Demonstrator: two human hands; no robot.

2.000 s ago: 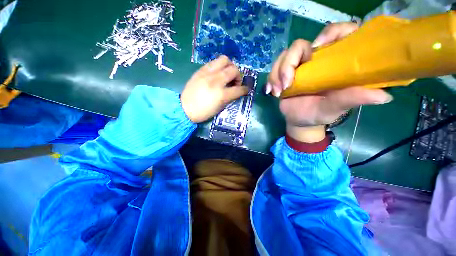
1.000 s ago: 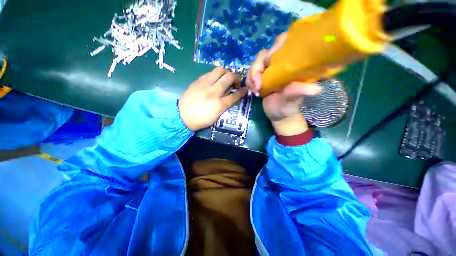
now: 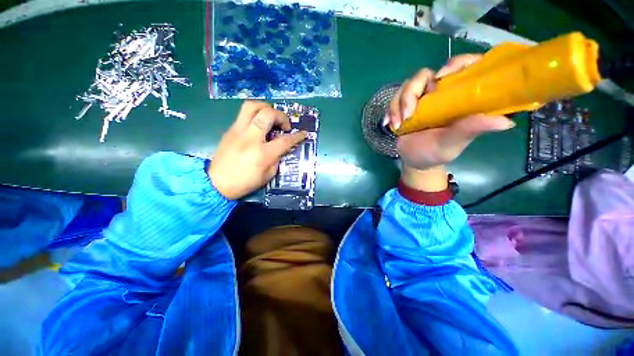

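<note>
An open phone unit [image 3: 295, 163] lies on the green bench in front of me. My left hand [image 3: 254, 149] rests on its left side, thumb and fingers at its upper part; the fingertips partly cover it. My right hand [image 3: 434, 118] holds the yellow-orange electric screwdriver [image 3: 500, 83], tilted, with its lower end over the round grey screw tray [image 3: 375, 118]. The hand and tool hide the tray's right part. The screwdriver's tip is mostly hidden.
A clear bag with blue parts [image 3: 271, 52] lies beyond the phone unit. A loose pile of pale strips [image 3: 135, 73] is at the left. Dark phone units [image 3: 556, 139] lie at the far right, crossed by a black cord [image 3: 514, 183]. A person in a pink smock [image 3: 605, 243] sits at the right.
The right hand and screwdriver have moved from the phone unit to the screw tray. The left hand remains at the phone unit. The whole view has shifted, so the bench items appear further left.
</note>
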